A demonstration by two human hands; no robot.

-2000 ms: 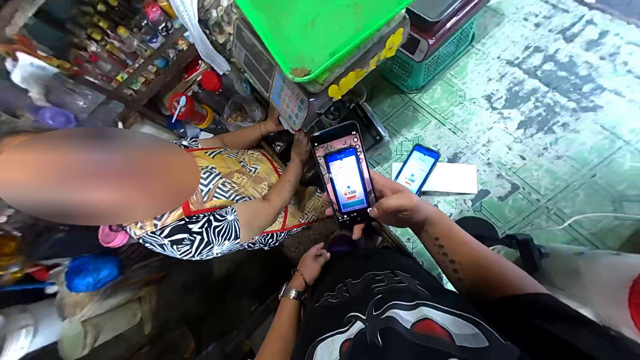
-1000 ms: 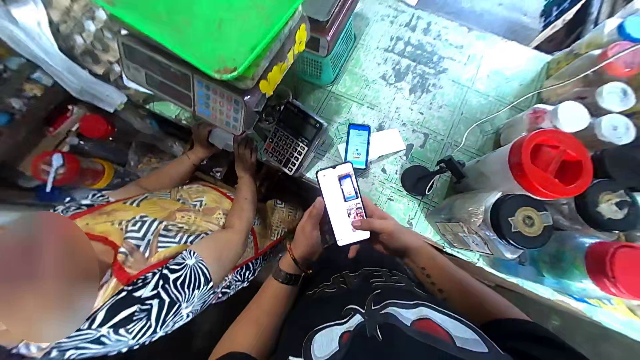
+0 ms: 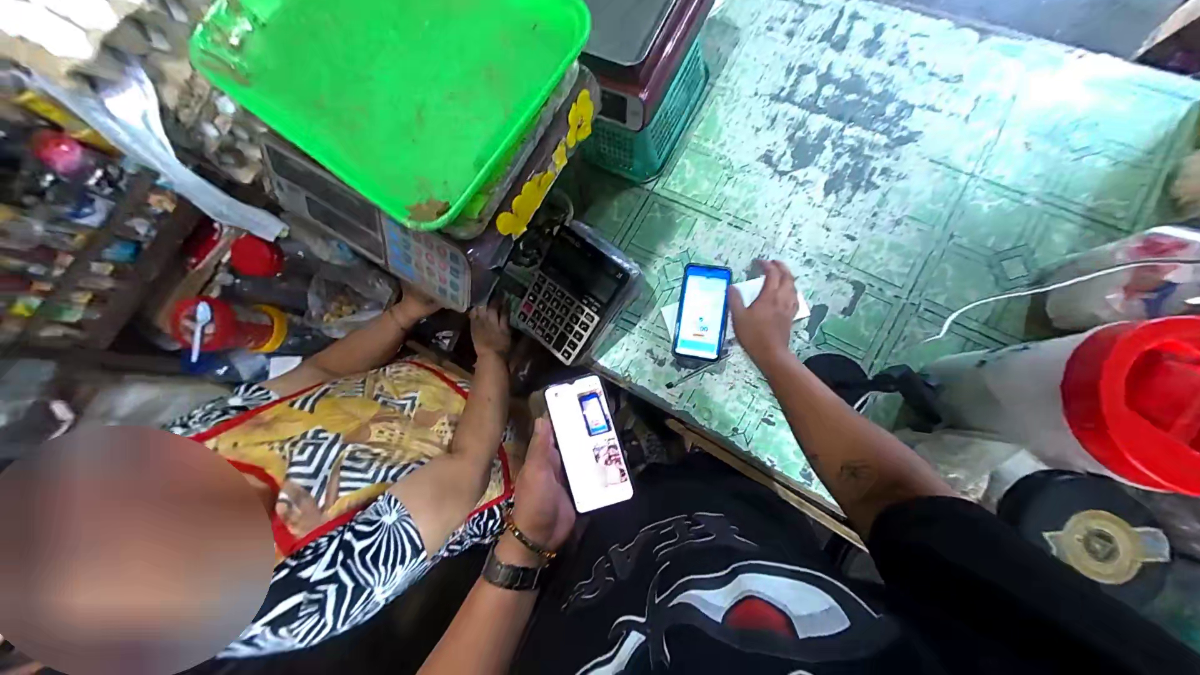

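My left hand (image 3: 542, 497) grips a lit smartphone (image 3: 591, 444) by its lower left edge; its screen shows small pictures on white. A second smartphone with a blue-rimmed lit screen (image 3: 701, 312) lies face up on the green patterned tabletop (image 3: 806, 216). White paper (image 3: 790, 292) lies partly under my right hand (image 3: 767, 314), just right of that phone. My right fingers rest on or close over the paper; whether they pinch it cannot be told. A desk calculator (image 3: 574, 291) in clear plastic sits left of the second phone.
Another person's hands (image 3: 489, 328) are beside a digital scale (image 3: 427, 262) on the left. A green plastic tray (image 3: 394, 94) tops the scale. Behind it a second scale (image 3: 623, 47) rests on a teal basket (image 3: 647, 141). At right stand a red-lidded jar (image 3: 1144, 403), a black-lidded jar (image 3: 1078, 534) and a white cable (image 3: 1050, 289).
My right hand has left the held phone and moved to the paper beside the second phone. My left hand now holds its phone alone. A second ago both hands were on it.
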